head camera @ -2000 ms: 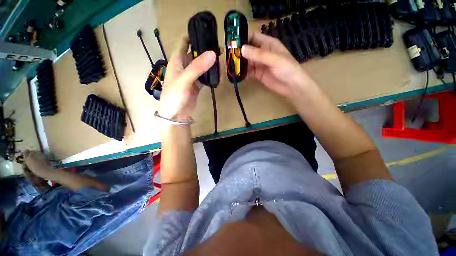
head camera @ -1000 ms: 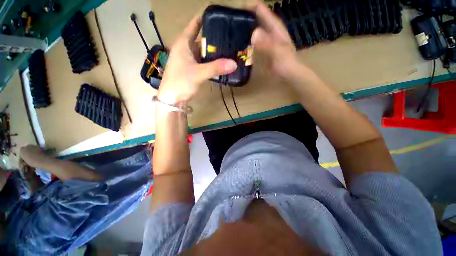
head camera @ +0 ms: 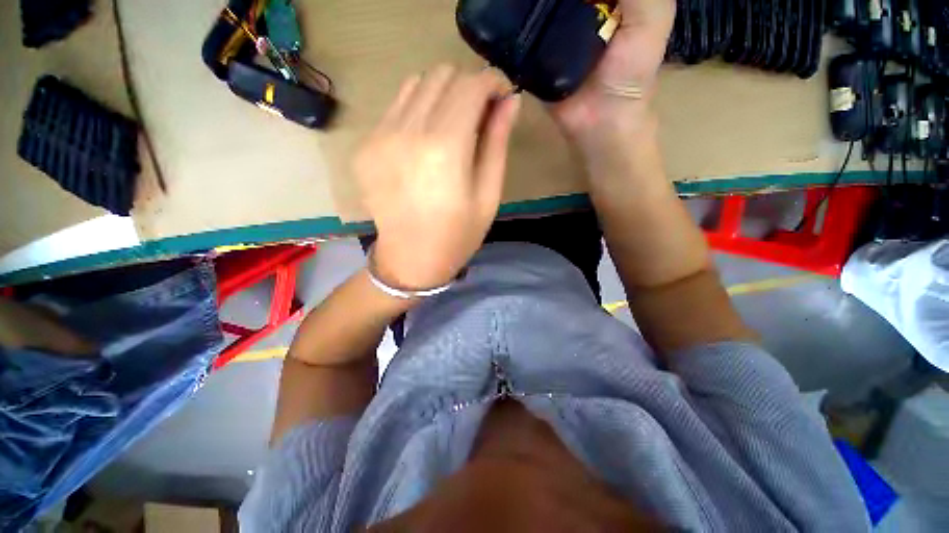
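A black two-part housing unit (head camera: 536, 44) is in my right hand (head camera: 620, 92), near the top edge of the view. A pale label and some yellow show at its right side. My left hand (head camera: 437, 167) is just below and left of the unit, back of the hand up, fingertips close to the unit's lower edge. Whether it holds the cable is hidden. An open wired unit (head camera: 276, 92), with a green board and thin wires, lies on the brown cardboard (head camera: 224, 172) to the left.
Ribbed black rows of parts stand at the left (head camera: 81, 146) and at the back right (head camera: 751, 33). Labelled black units (head camera: 855, 99) with hanging cables are massed at the far right. The green bench edge (head camera: 312, 228) runs in front. Another person's denim clothing (head camera: 125, 385) is at lower left, near red stools (head camera: 822, 231).
The two housing parts, apart at first, are now together in my right hand, further right. My left hand has moved off the unit's face. The view has shifted, bringing the open unit nearer.
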